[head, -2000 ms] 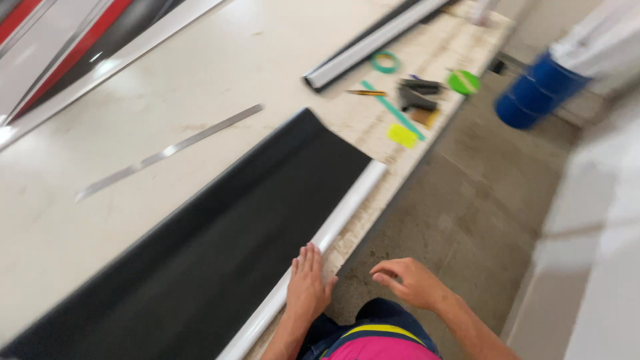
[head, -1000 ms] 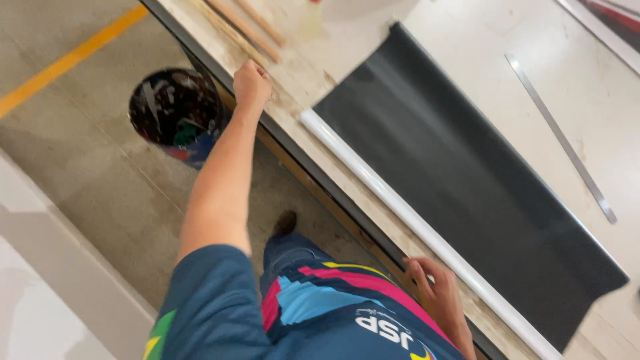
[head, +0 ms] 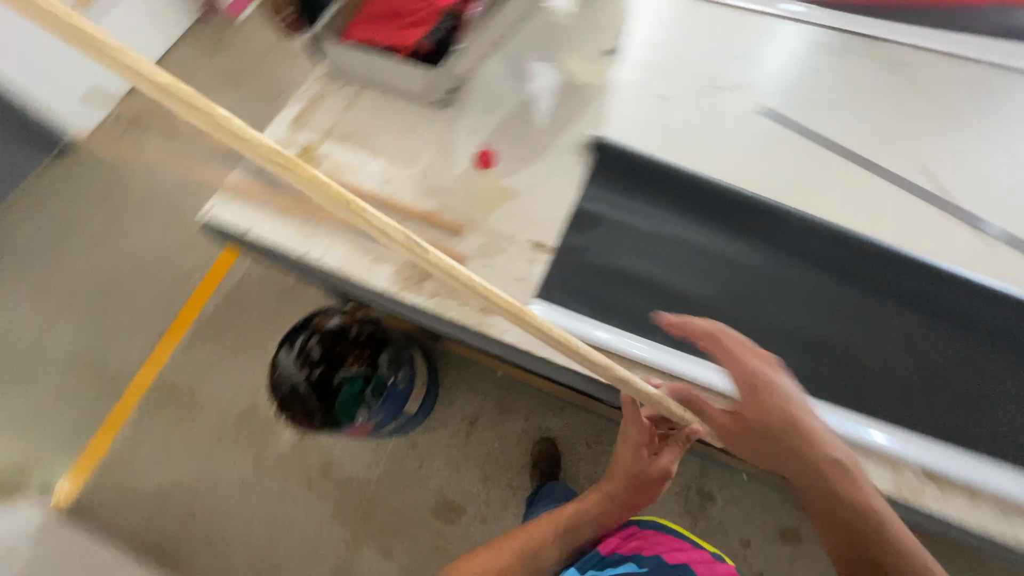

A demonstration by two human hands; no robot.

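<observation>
A long thin wooden stick runs diagonally from the upper left down to my hands. Its near end lies in the fingers of my left hand, just off the table's edge. My right hand is beside that end, thumb and fingers spread, over the white tube; whether it touches the stick is unclear from blur. Beyond lies a black sheet on the table, with the glossy white tube along its near edge.
Other wooden sticks and a small red object lie on the worktable. A metal strip is at right. A grey container with red material stands farther back. A bin of scraps sits on the floor below the edge.
A long wooden stick is now in my left hand, which a second ago was at the table edge near the sticks. My right hand has come beside it. The view has swung considerably.
</observation>
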